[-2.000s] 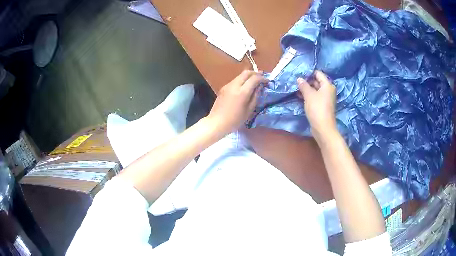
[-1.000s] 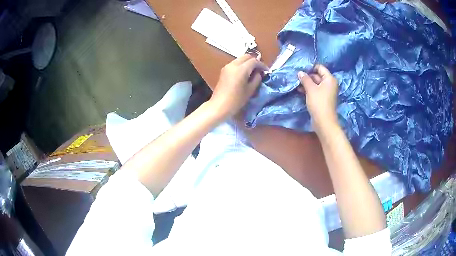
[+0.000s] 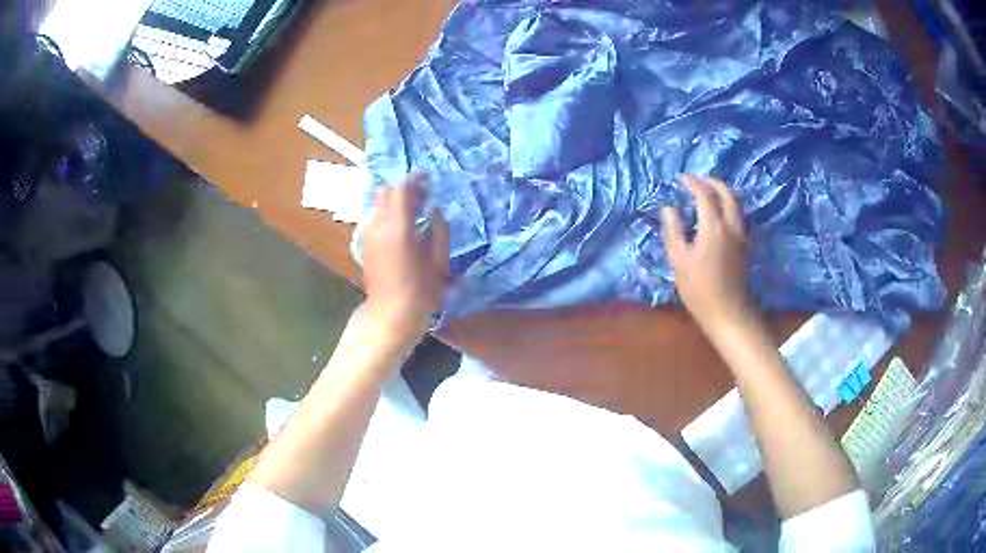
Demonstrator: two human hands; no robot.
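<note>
The blue garment [image 3: 573,119] lies spread over the brown table, crinkled. A white hang tag [image 3: 333,188] and a narrower white strip [image 3: 330,140] stick out from under its left edge. My left hand [image 3: 402,254] is over the garment's lower left corner, slightly blurred; whether its fingers pinch the cloth cannot be told. My right hand [image 3: 708,246] rests on the garment's lower middle with fingers apart.
A long white sheet [image 3: 800,373] with a turquoise clip [image 3: 853,381] and a pale yellow sticker sheet [image 3: 881,408] lie at the right front edge. Clear bags [image 3: 938,416] are at the far right. A black-edged, patterned item [image 3: 222,27] lies at the upper left.
The garment now lies flatter and reaches further left, covering part of the tags. My left hand has moved left and down from the neckline. The right hand's fingers have spread. The view has shifted.
</note>
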